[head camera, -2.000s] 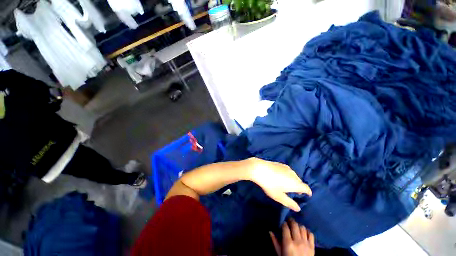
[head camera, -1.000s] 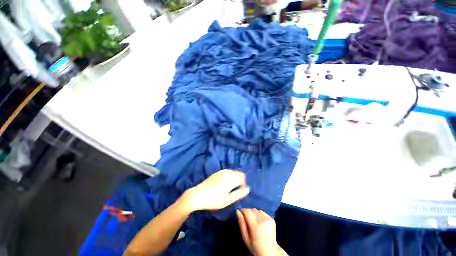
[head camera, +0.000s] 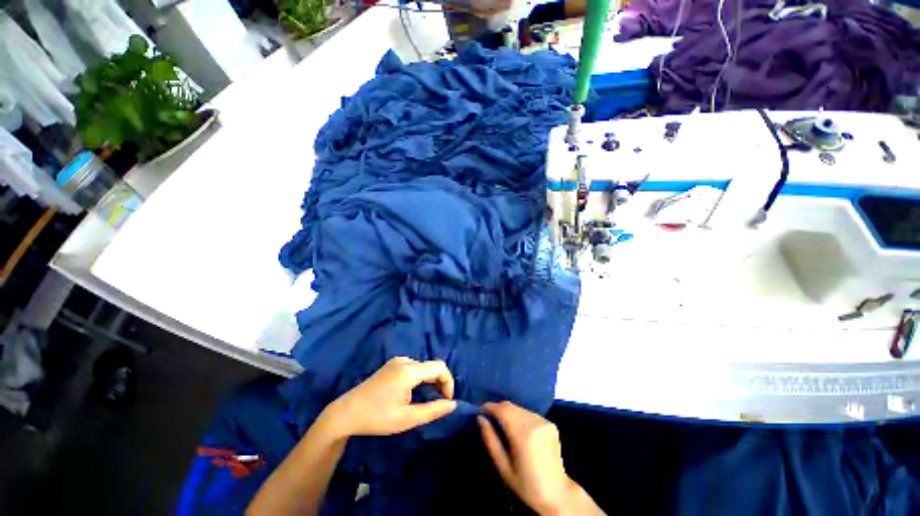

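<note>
The blue garment piece (head camera: 504, 353) lies over the table's front edge, left of the sewing machine, with a gathered band (head camera: 459, 294) across it. My left hand (head camera: 388, 398) pinches its lower edge between thumb and fingers. My right hand (head camera: 520, 443) is just right of it, its fingertips on the same edge. The fingertips nearly meet. The garment's upper right side reaches the presser foot area (head camera: 575, 247). The cloth below my hands is dark and hard to make out.
A crumpled blue pile (head camera: 434, 121) lies behind the garment. The white machine head (head camera: 686, 151) stands right, with a ruler strip (head camera: 807, 385) and small snips (head camera: 904, 333). A plant (head camera: 136, 96) and jar (head camera: 96, 186) stand left. A blue crate (head camera: 217, 489) is lower left; purple cloth (head camera: 787, 60) lies behind.
The view has swung right from the floor and crate to the machine. Both hands stay at the garment's lower edge; my left hand's fingers have come down to pinch the cloth.
</note>
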